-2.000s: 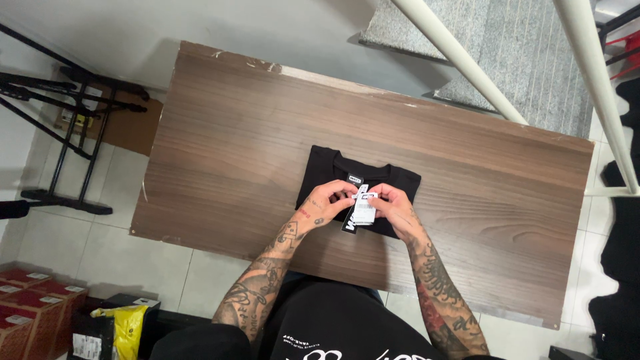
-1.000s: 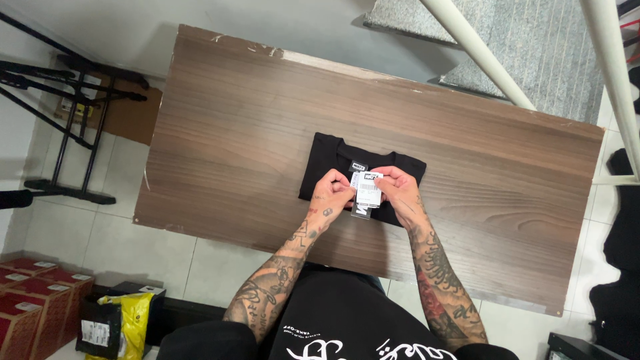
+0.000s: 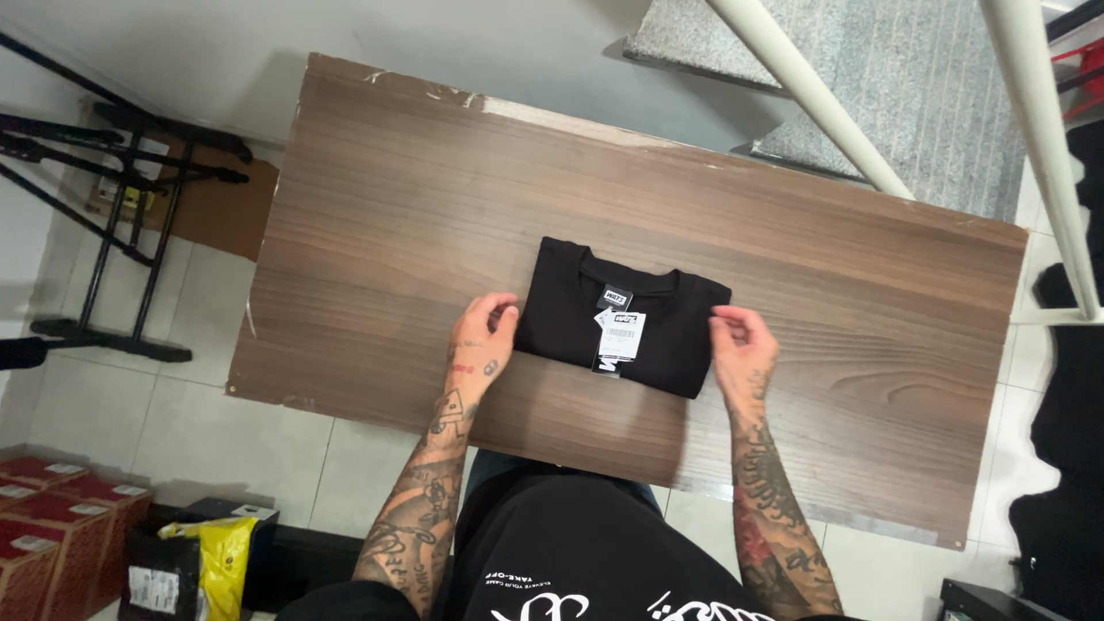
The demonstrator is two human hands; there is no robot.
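Observation:
A folded black T-shirt (image 3: pixel 556 315) lies on the wood-grain tabletop (image 3: pixel 388 224), its collar toward the far side. White printed hang tags (image 3: pixel 621 336) rest on its front below the neck label (image 3: pixel 615 296), with a black-and-white tag partly under them. My left hand (image 3: pixel 483 336) is just beside the shirt's left edge, fingers curled, holding nothing that I can see. By the right edge is my right hand (image 3: pixel 744 349), its thumb and fingertips close together near the sleeve; whether they touch or pinch the fabric cannot be told.
Black metal folding legs (image 3: pixel 129 216) and cardboard (image 3: pixel 220 207) stand left of the table. Red-brown boxes (image 3: pixel 60 526) and a black box with a yellow plastic bag (image 3: pixel 226 561) are at the lower left. White railings (image 3: pixel 811 95) and grey stair treads (image 3: pixel 914 95) lie beyond the far right edge.
Both hands have let go of the white tags and moved apart to the two sides of the shirt. The tags now lie on its front.

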